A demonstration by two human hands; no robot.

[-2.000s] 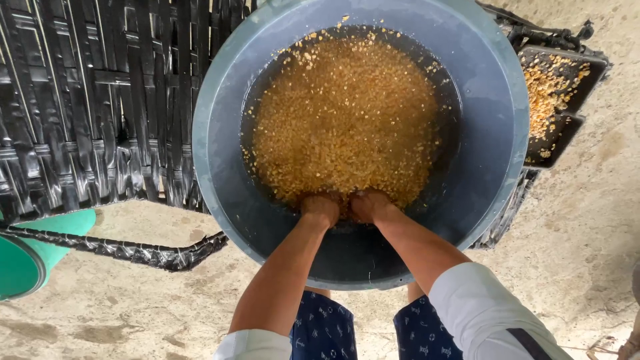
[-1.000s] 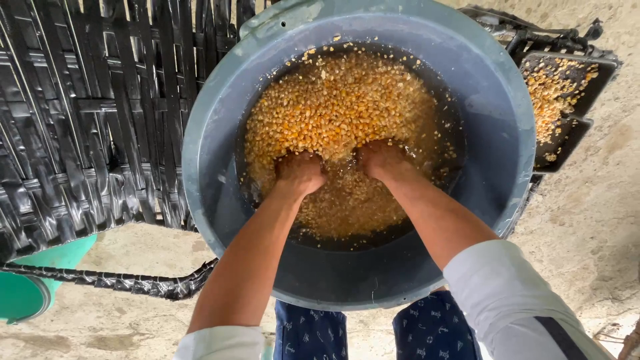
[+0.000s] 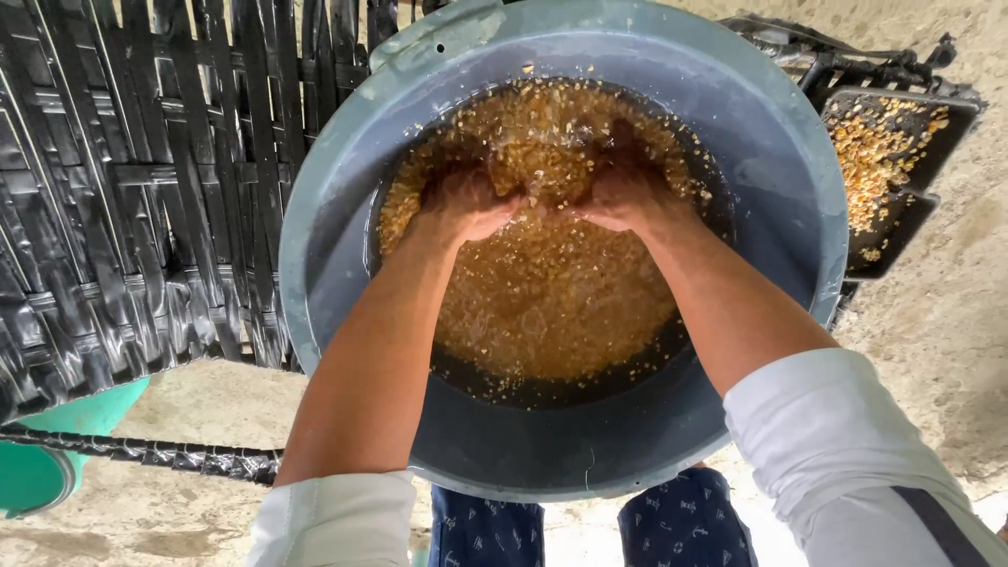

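A large grey-blue plastic tub (image 3: 795, 165) holds brownish water with many corn kernels (image 3: 551, 291) in it, some bits floating. Both my hands are partly under the water in the upper half of the tub, a short gap between them. My left hand (image 3: 472, 201) is at the left among the kernels, its thumb side showing and its fingertips hidden. My right hand (image 3: 626, 193) mirrors it at the right, fingers also sunk in the murky water. Whether either hand grips kernels cannot be seen.
A woven black plastic-strip surface (image 3: 142, 181) lies left of the tub. Below it are a green container (image 3: 31, 476) and a black wrapped bar (image 3: 173, 458). At the right, a black tray (image 3: 882, 157) holds loose kernels. The floor (image 3: 953, 315) looks like stained concrete.
From 1 second ago, both hands have moved farther up toward the tub's far side. The kernels heaped above the water then are now mostly under it.
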